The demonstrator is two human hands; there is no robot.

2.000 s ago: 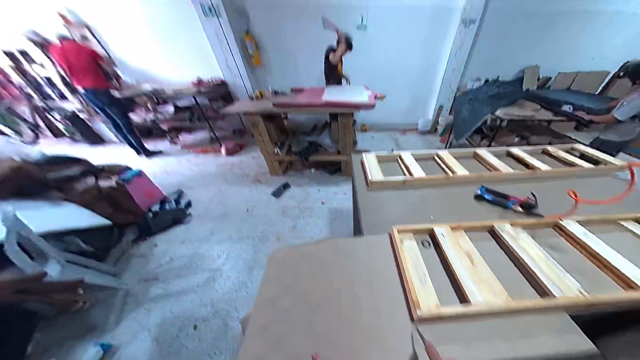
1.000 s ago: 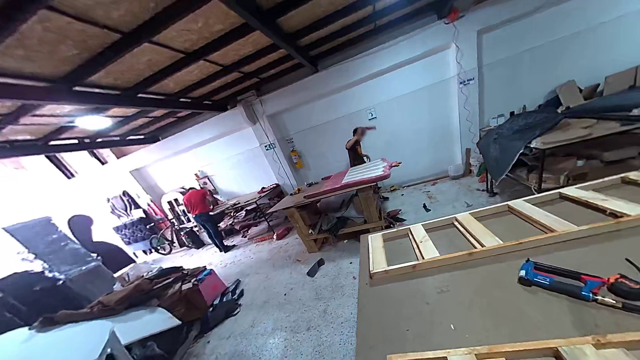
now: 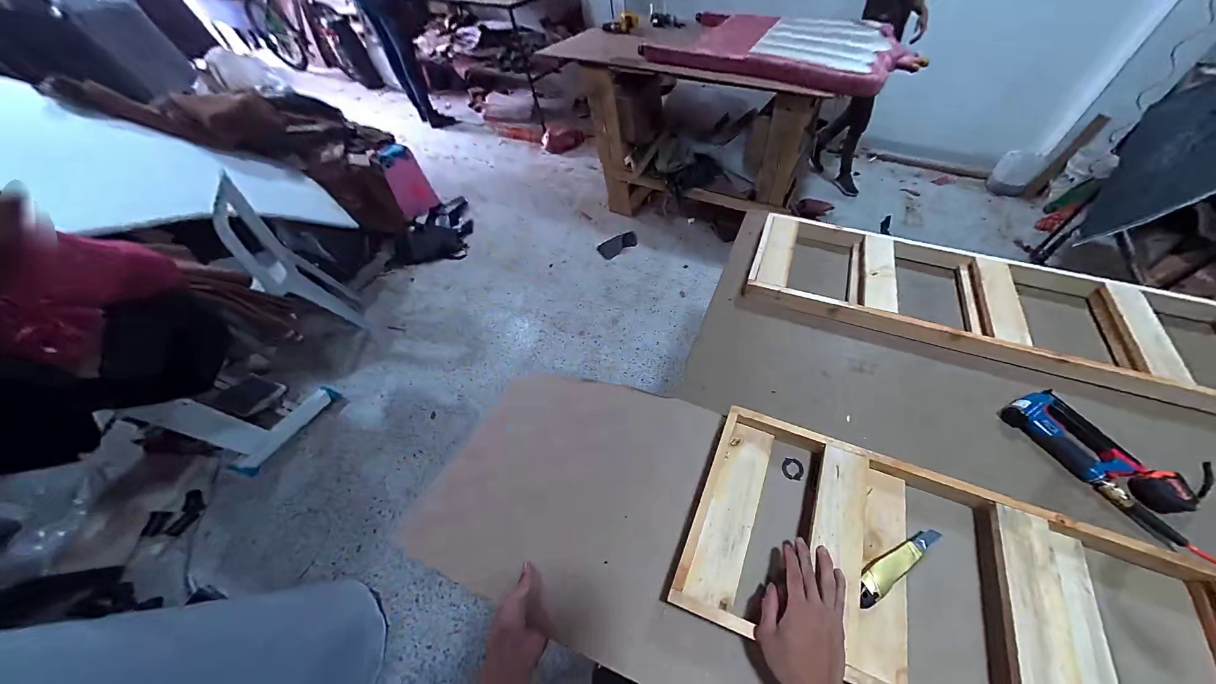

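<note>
My left hand (image 3: pixel 518 622) grips the near edge of a brown cardboard sheet (image 3: pixel 579 494), thumb on top. The sheet's far left part overhangs the floor, and its right part runs up to the near wooden slatted frame (image 3: pixel 708 518). My right hand (image 3: pixel 806 617) lies flat across the frame's near rail and a slat, fingers extended and holding nothing. Just right of it, a yellow utility knife (image 3: pixel 893 570) with its blade out rests on a slat. A small dark ring (image 3: pixel 792 468) shows between two slats.
A second slatted frame (image 3: pixel 893 318) lies farther back on the table. A blue and black air stapler (image 3: pixel 1073 446) with a hose is at right. Beyond stand a workbench (image 3: pixel 608 47), two people, a white plastic chair (image 3: pixel 275 247) and scraps on the floor.
The view has tilted down. Both my hands now show, on the cardboard and the near frame. The person behind the workbench has lowered a raised arm.
</note>
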